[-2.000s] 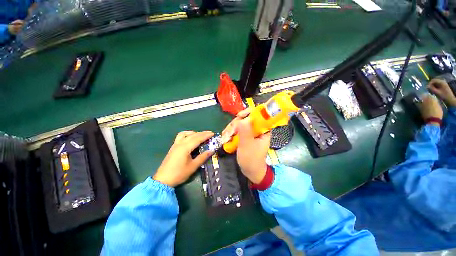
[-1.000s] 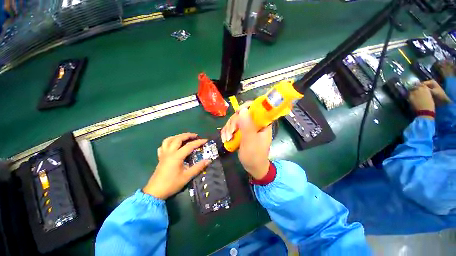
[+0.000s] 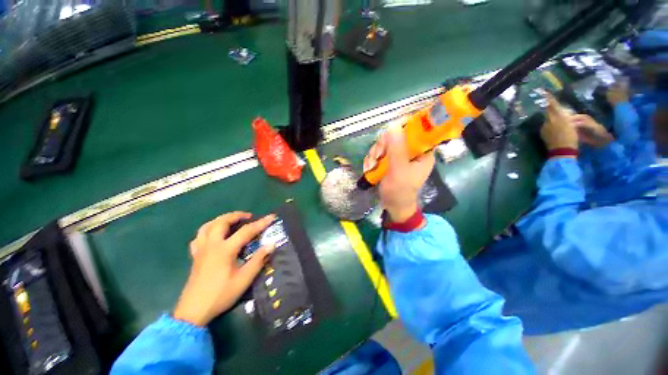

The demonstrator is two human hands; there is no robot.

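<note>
A narrow black phone assembly [image 3: 284, 289] with orange-yellow marks lies on a dark pad on the green bench. My left hand [image 3: 223, 267] rests at its upper end, thumb and fingers around the silver-white circuit board [image 3: 272, 236]. My right hand [image 3: 401, 176] grips the orange-yellow electric screwdriver [image 3: 438, 126], whose black tip is at the right part of the round screw dish [image 3: 343, 192] with grey speckled contents. Whether a screw is on the tip cannot be seen.
A red plastic bag [image 3: 275, 151] lies by the upright post [image 3: 305, 95]. Yellow tape [image 3: 370, 267] crosses the bench. Another phone assembly [image 3: 33, 315] lies at left, one more [image 3: 55, 135] on the conveyor. A person in blue sleeves [image 3: 586, 212] works at right; a black cord [image 3: 499, 172] hangs nearby.
My right hand has moved the screwdriver away from the circuit board to the dish, uncovering the dish and tape. My left hand stays at the board. The view has shifted right.
</note>
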